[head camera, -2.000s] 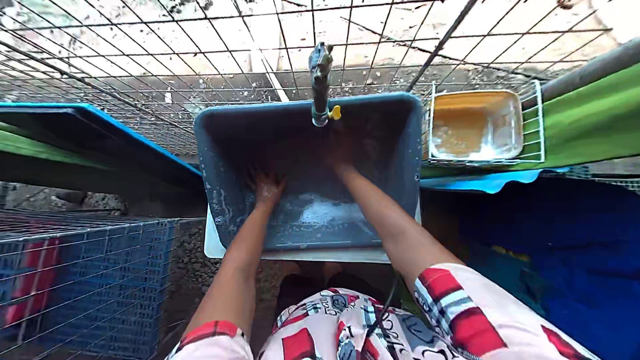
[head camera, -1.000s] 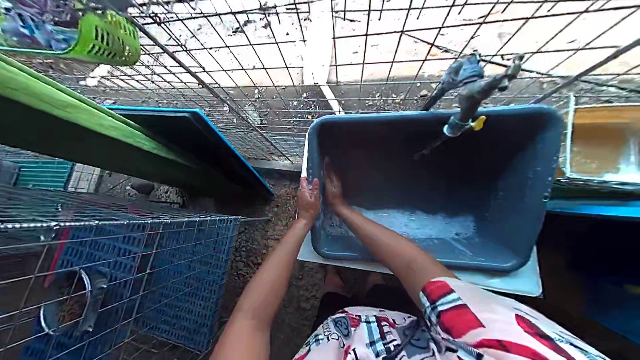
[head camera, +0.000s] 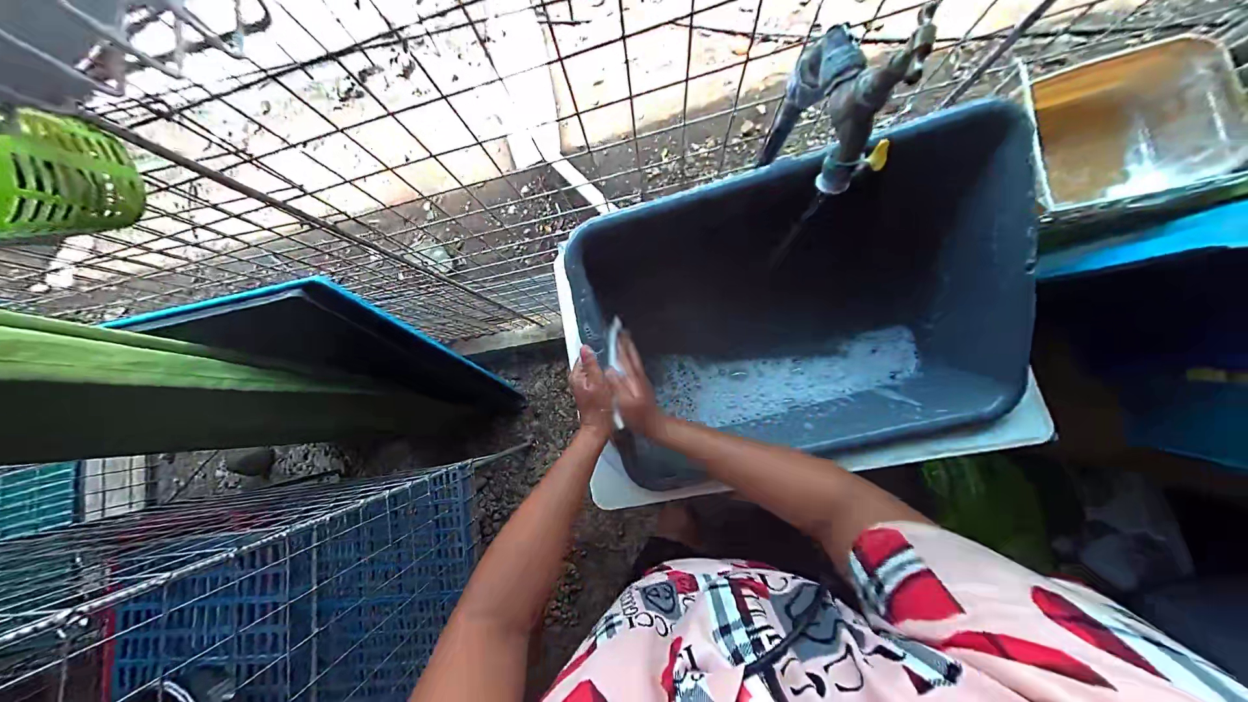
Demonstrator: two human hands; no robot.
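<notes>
A dark blue-grey plastic tub [head camera: 985, 292], tilted in the view, sits on a white board [head camera: 994, 429], with suds and water [head camera: 799, 380] in its bottom. Above its back rim is a metal tap [head camera: 863, 107] with a yellow handle. At the tub's left rim, my left hand [head camera: 591, 392] is on the outer side and my right hand [head camera: 636, 388] on the inner side. Between them shows a thin, pale, blurred strip [head camera: 615, 343]; whether it is a held thing or part of the rim I cannot tell. The fingers are partly hidden and blurred.
Wire mesh [head camera: 448, 146] runs behind the tub. An amber-stained clear container [head camera: 1131, 127] stands at the right. On the left are a blue-edged dark panel [head camera: 322, 322], a green ledge [head camera: 146, 361], a green basket [head camera: 68, 180] and a wire cage with blue crates [head camera: 292, 604].
Two seconds ago both hands were apart inside the tub; a second ago they had come together at its left side, where they remain. The view has swung left.
</notes>
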